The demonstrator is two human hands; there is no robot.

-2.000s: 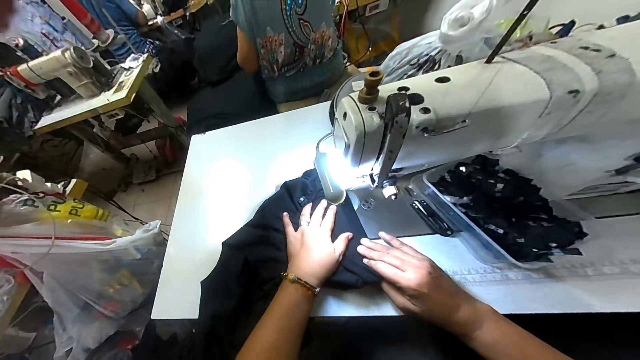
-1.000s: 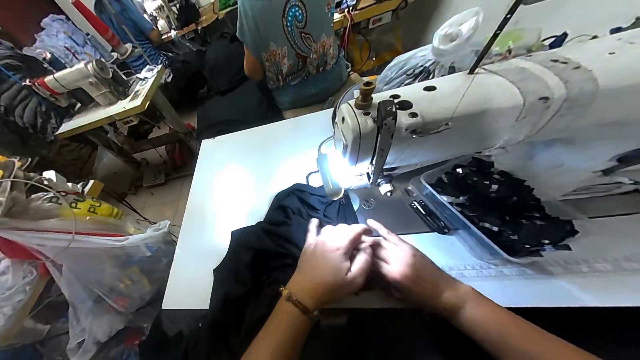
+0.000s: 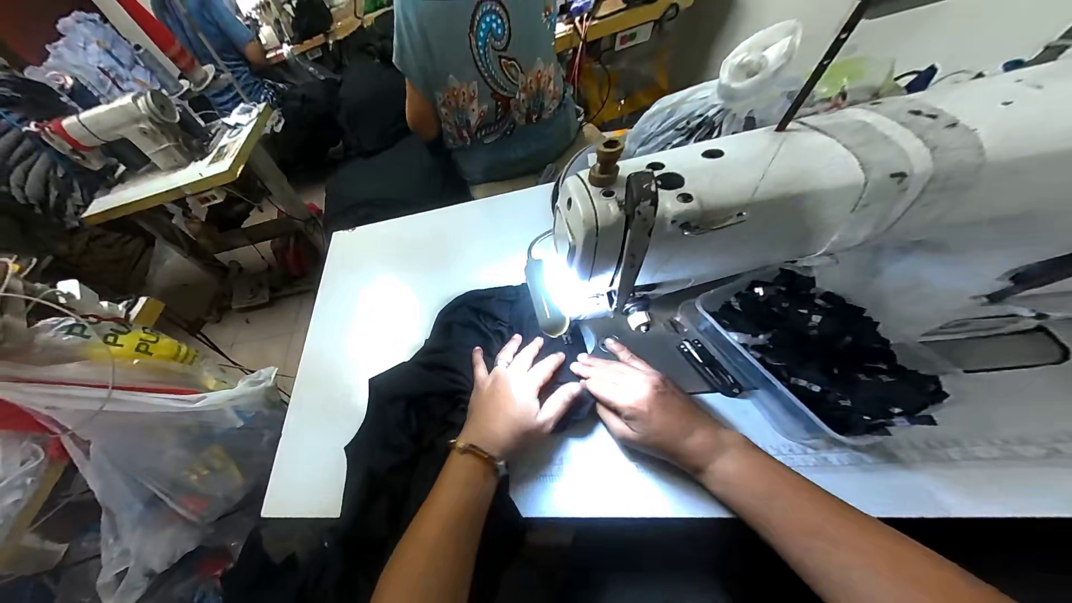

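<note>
An industrial sewing machine (image 3: 737,193) stands across the white table, its lamp glowing by the needle area. Black fabric (image 3: 410,402) lies bunched under the machine's head and hangs over the table's front edge. Flat on that fabric, with fingers spread, rests my left hand (image 3: 515,398), a bracelet at its wrist. My right hand (image 3: 641,402) is at the fabric's right edge beside the metal machine bed (image 3: 662,343), thumb and fingers close together; whether it pinches the cloth I cannot tell. Small black thread snips (image 3: 708,367) lie on the bed, right of this hand.
A clear plastic tub (image 3: 758,389) of black labels or scraps (image 3: 829,352) sits under the machine arm. Behind the white table (image 3: 377,293) a person (image 3: 490,84) is seated. Plastic bags (image 3: 184,452) stand at the left, below another sewing machine (image 3: 126,126) on its table.
From close together near the table's front edge, my hands have moved forward toward the needle area and apart. My left hand's fingers have spread over the black fabric.
</note>
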